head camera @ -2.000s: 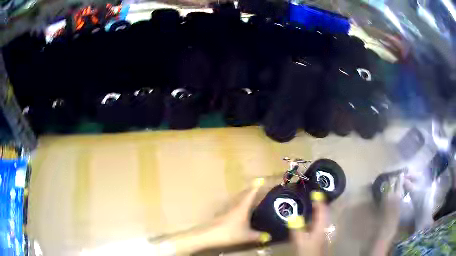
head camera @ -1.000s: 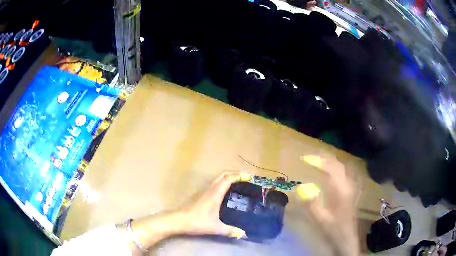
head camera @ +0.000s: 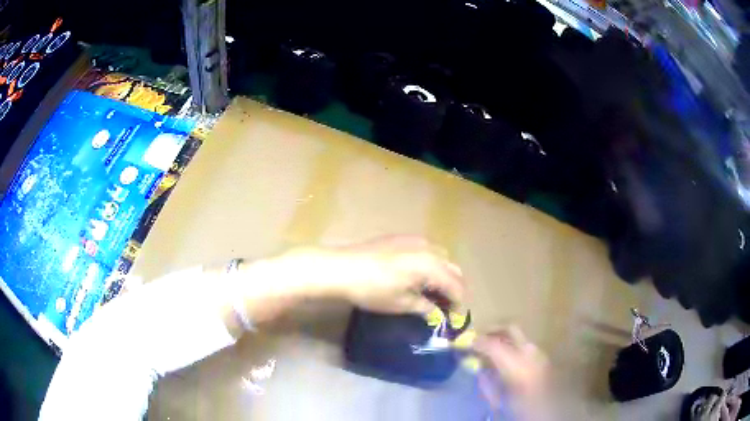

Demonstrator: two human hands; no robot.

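Observation:
A black speaker housing [head camera: 386, 349] lies on its side on the tan cardboard in front of me. My left hand [head camera: 411, 275] reaches over its far edge, with yellow finger cots bent down at the right end of the housing. My right hand [head camera: 510, 366] is at the right end, blurred, its yellow fingertips close to the left ones. Thin white and dark wires [head camera: 444, 329] show between the fingertips of both hands. The circuit board cannot be made out. Which hand grips the wires is not clear.
Another black housing [head camera: 647, 367] with wires sticking up stands at the right. Another person's hand [head camera: 724, 407] is at the lower right corner. Rows of black housings [head camera: 411, 119] line the far edge. A blue printed sheet [head camera: 74, 197] and a metal upright [head camera: 206, 57] are at the left.
My left hand has moved from the housing's left side over its far edge to the wires. My right hand has come down and left to the housing. The green board no longer shows.

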